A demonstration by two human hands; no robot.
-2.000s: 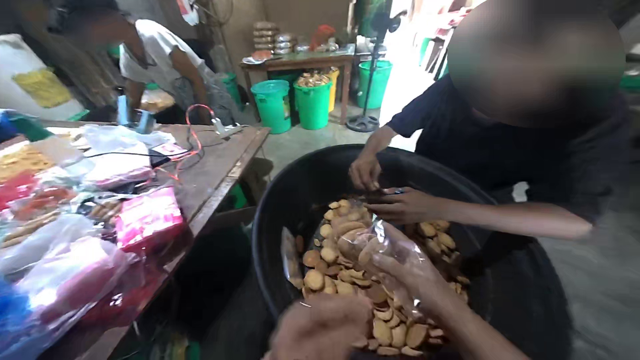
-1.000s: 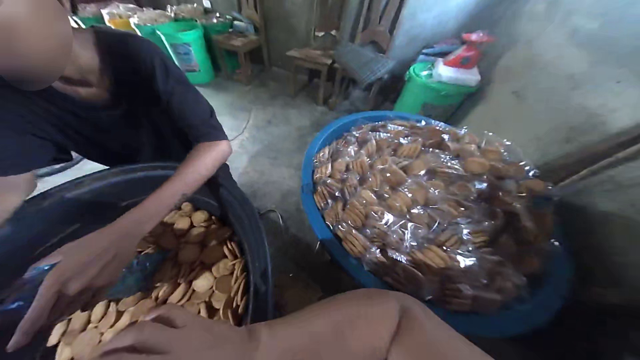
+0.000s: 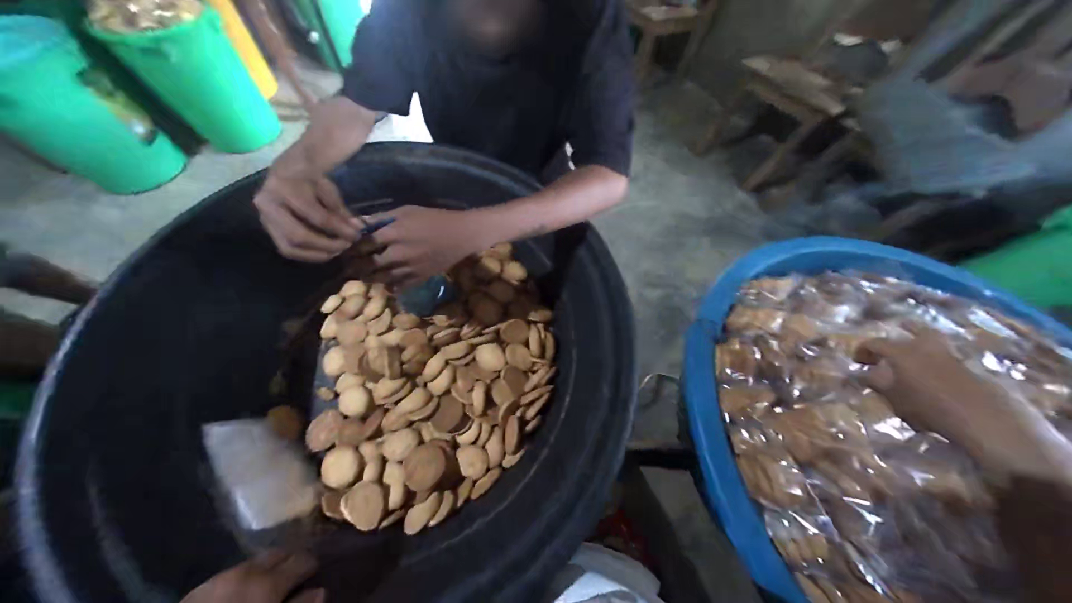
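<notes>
Round brown biscuits [image 3: 435, 385] lie heaped in a large black tub [image 3: 620, 360]. At the tub's near side my left hand [image 3: 255, 578] shows only in part at the lower edge of the view; its fingertips are near a stack of clear plastic bags [image 3: 260, 473] inside the tub, and its grip is hard to make out. My right hand [image 3: 921, 377], blurred, reaches over the blue basin [image 3: 712, 368] at the right and rests on or just above clear packets of biscuits [image 3: 837, 469]. Whether it grips a packet cannot be told.
Across the tub a person in a dark shirt [image 3: 511, 109] has both hands over the biscuits, fingers together at a small dark item. Green bins [image 3: 193, 84] stand at the upper left, wooden chairs [image 3: 796, 92] at the upper right. The basin stands beside the tub.
Two seconds ago a hand held a clear bag with biscuits over the tub; no such bag shows there now. My right arm now reaches over the packets in the basin. The view has swung strongly.
</notes>
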